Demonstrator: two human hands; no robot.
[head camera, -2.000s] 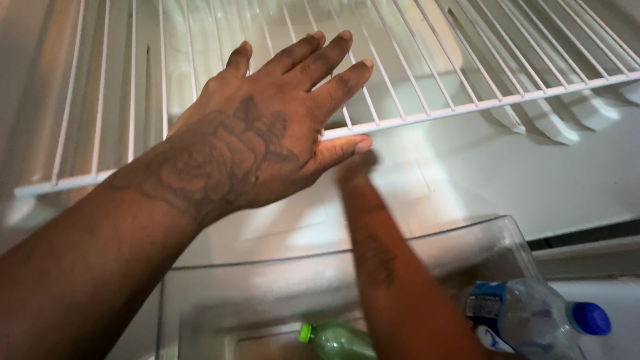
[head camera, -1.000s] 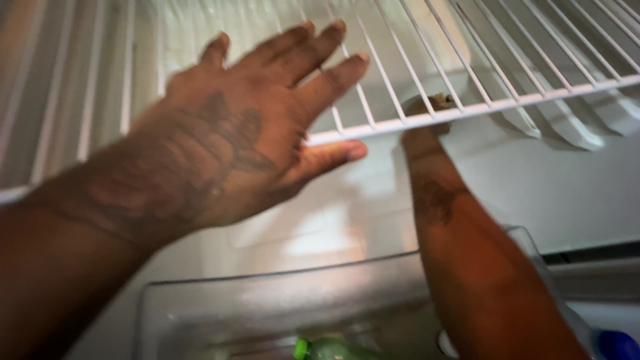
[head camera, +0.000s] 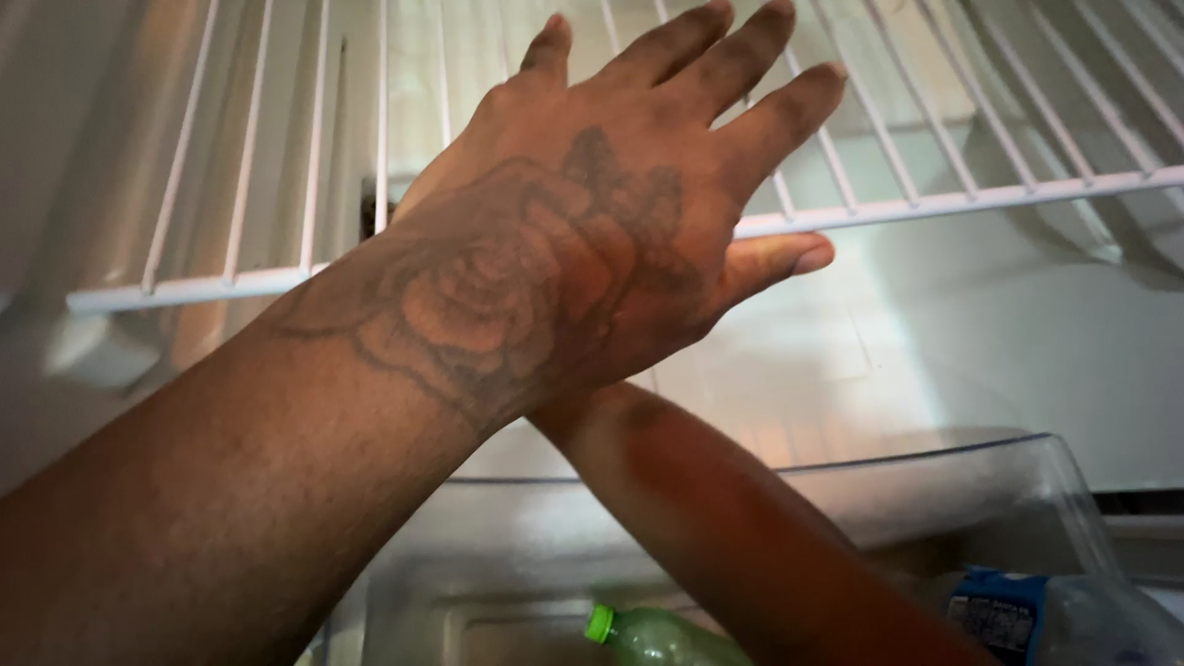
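Across the front rail of a white wire refrigerator shelf (head camera: 962, 201), my left hand (head camera: 610, 213) is spread, with its fingers over the wires and its thumb below the rail. A dark tattoo of a rose covers the back of this hand and the wrist. My right forearm reaches up from the lower right and passes under the shelf behind my left wrist. The right hand itself is hidden, so what it holds cannot be seen. A small dark patch shows beneath the shelf, just left of my left wrist; what it is stays unclear.
Below the shelf stands a clear plastic drawer (head camera: 916, 455). In it lie a green bottle with a bright green cap (head camera: 600, 623) and a clear bottle with a blue label (head camera: 994, 615). The refrigerator's pale side wall (head camera: 1045, 342) rises at the right.
My right hand has moved left beneath the shelf, from the right of my left hand to behind it. My left hand has stayed on the shelf's front rail.
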